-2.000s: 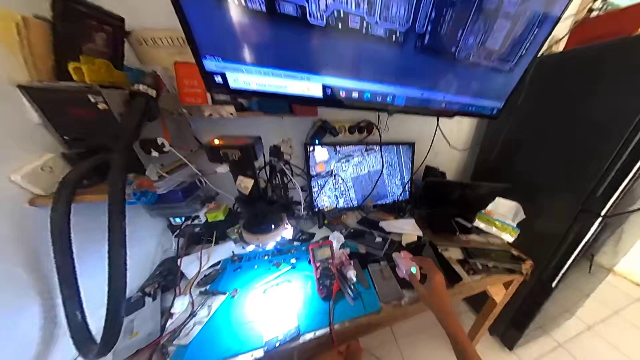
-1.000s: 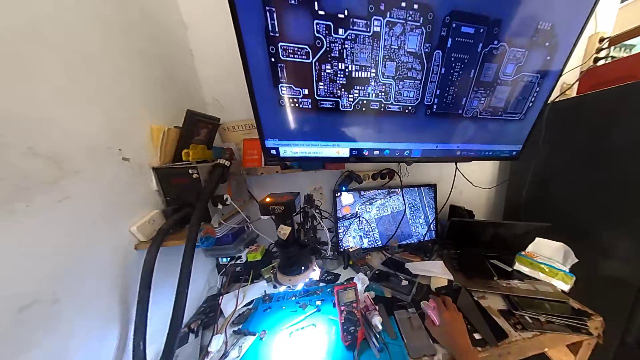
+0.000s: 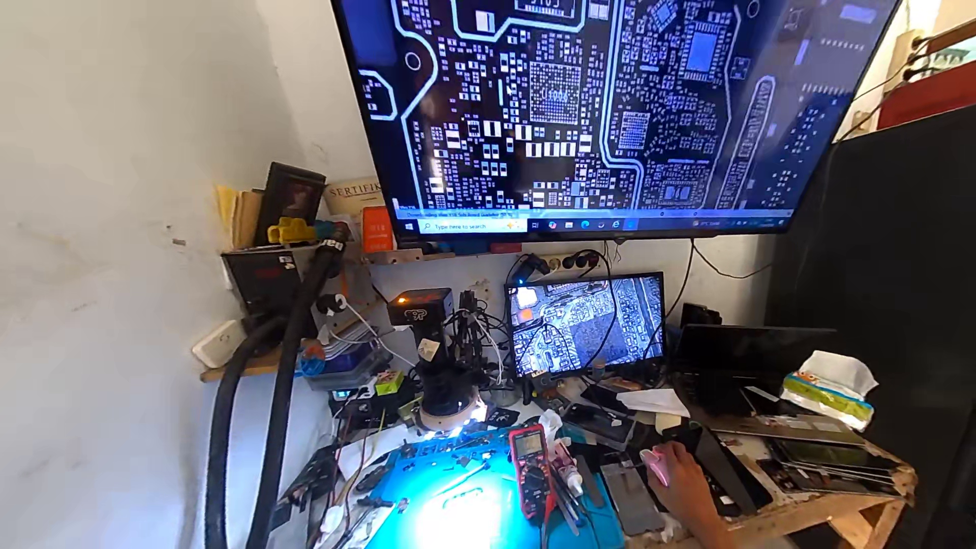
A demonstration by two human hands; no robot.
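My right hand (image 3: 681, 484) rests low at the right of the bench, closed over a pink computer mouse (image 3: 656, 466). Beside it, to the left, lies a flat grey phone-sized panel (image 3: 631, 499). A red multimeter (image 3: 530, 469) lies on the blue work mat (image 3: 427, 507), near tweezers and a small white bottle (image 3: 570, 479). A microscope (image 3: 446, 389) with a lit ring shines on the mat. The large wall screen (image 3: 557, 168) shows a circuit board layout, and the small monitor (image 3: 591, 328) shows a magnified board. My left hand is out of view.
A laptop (image 3: 755, 351) stands behind the right side of the bench, with a tissue pack (image 3: 831, 393) next to it. Stacked phone parts (image 3: 831, 457) lie by the wooden edge. Thick black hoses (image 3: 282, 396) hang at the left. Cables and small parts crowd the back.
The board layout on the wall screen has become enlarged. My right hand, raised-looking near the pink object two seconds ago, remains at it. The view has shifted, showing more wall at the left.
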